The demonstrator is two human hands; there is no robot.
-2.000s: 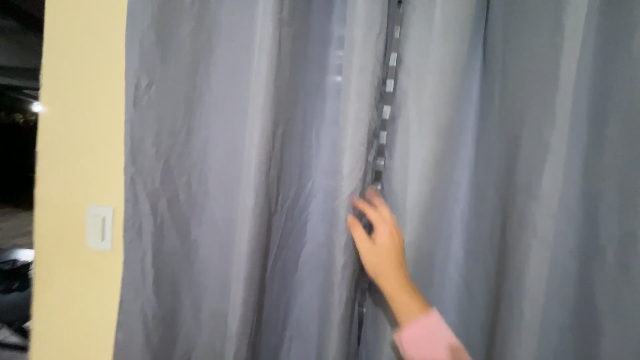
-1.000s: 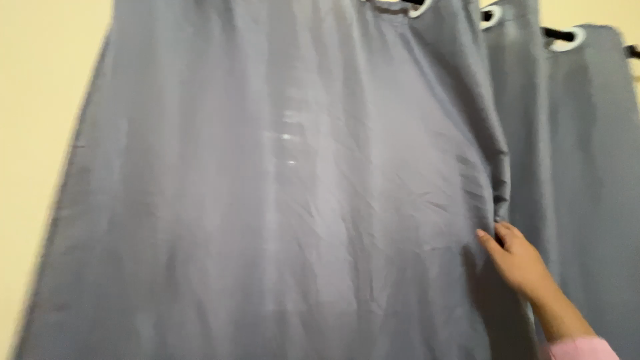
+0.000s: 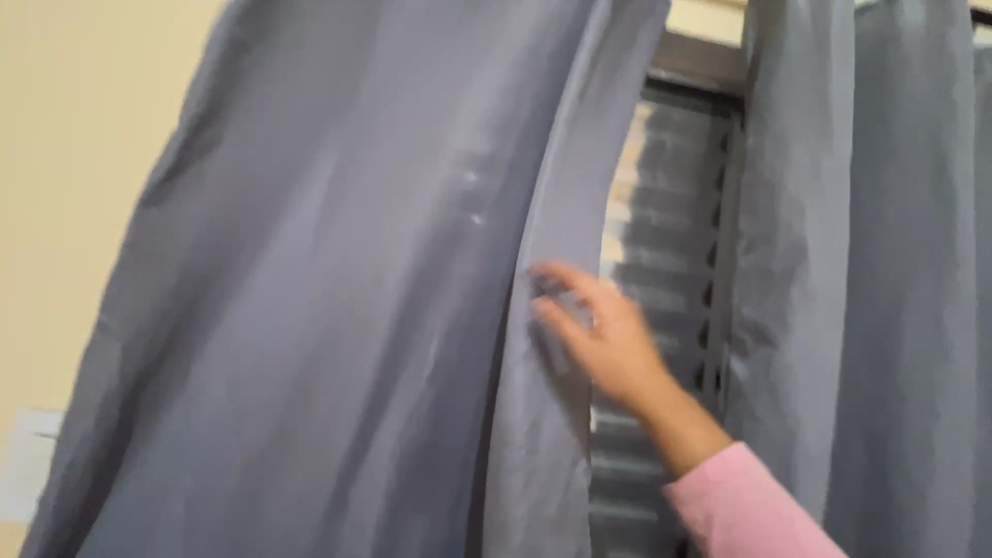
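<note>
My right hand (image 3: 608, 337), in a pink sleeve, reaches up from the lower right to the folded edge of the left grey curtain panel (image 3: 349, 256). Its thumb and forefinger are apart, against or just in front of the fabric; motion blur hides whether they touch it. Right of the hand a gap shows a slatted metal shutter (image 3: 666, 232). Beyond the gap hangs a second grey curtain panel (image 3: 798, 232). My left hand is out of view.
A cream wall (image 3: 85, 155) runs along the left side, with a white switch plate (image 3: 31, 457) low on it, partly behind the curtain. The window frame (image 3: 697, 62) crosses above the shutter. A dark rod end (image 3: 983, 17) shows at the top right.
The curtain panels, held together at the hand one second ago, now stand apart and show the shutter. The hand's fingers have come away from their grip on the edge. The view has shifted.
</note>
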